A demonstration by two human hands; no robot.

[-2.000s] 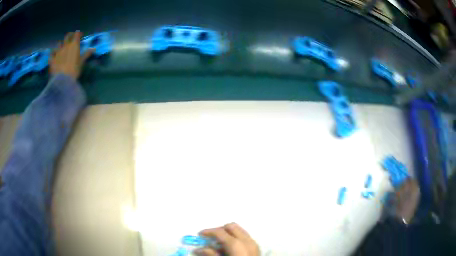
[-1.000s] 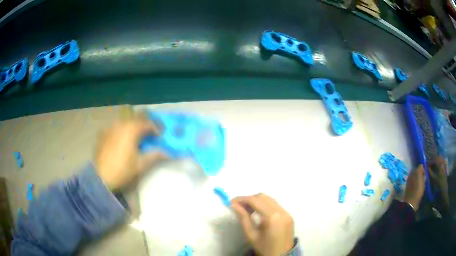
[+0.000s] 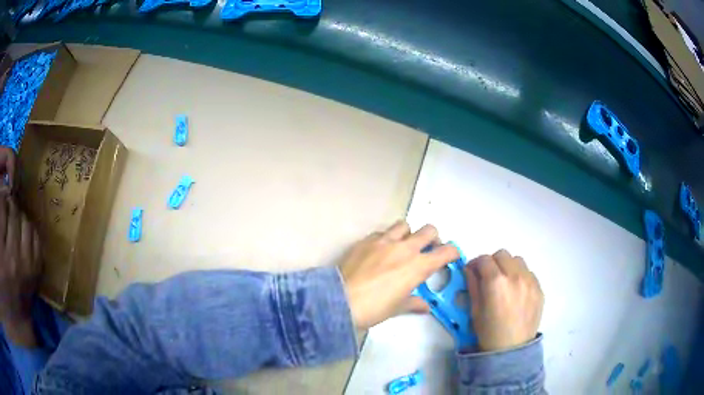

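A blue controller shell (image 3: 446,292) is between my two hands, low over the white board. My left hand (image 3: 394,270) grips its upper left part, with the fingers over its edge. My right hand (image 3: 506,299) is on its right side, fingers bent against it; whether a small clip is under these fingers is hidden. A loose blue clip (image 3: 405,382) lies on the white board below the shell. Three more clips lie on the beige board at left, one of them (image 3: 181,193) nearest to my left sleeve.
An open cardboard box (image 3: 116,166) with brownish metal bits stands at left, with a box of blue parts behind it. A neighbour's hand (image 3: 17,254) is beside it. Blue shells lie on the green belt (image 3: 432,77); another shell (image 3: 654,253) lies at right. Cardboard is at top right.
The view has swung left, showing the boxes. The shell in my left hand has come together with my right hand, which held a small clip before.
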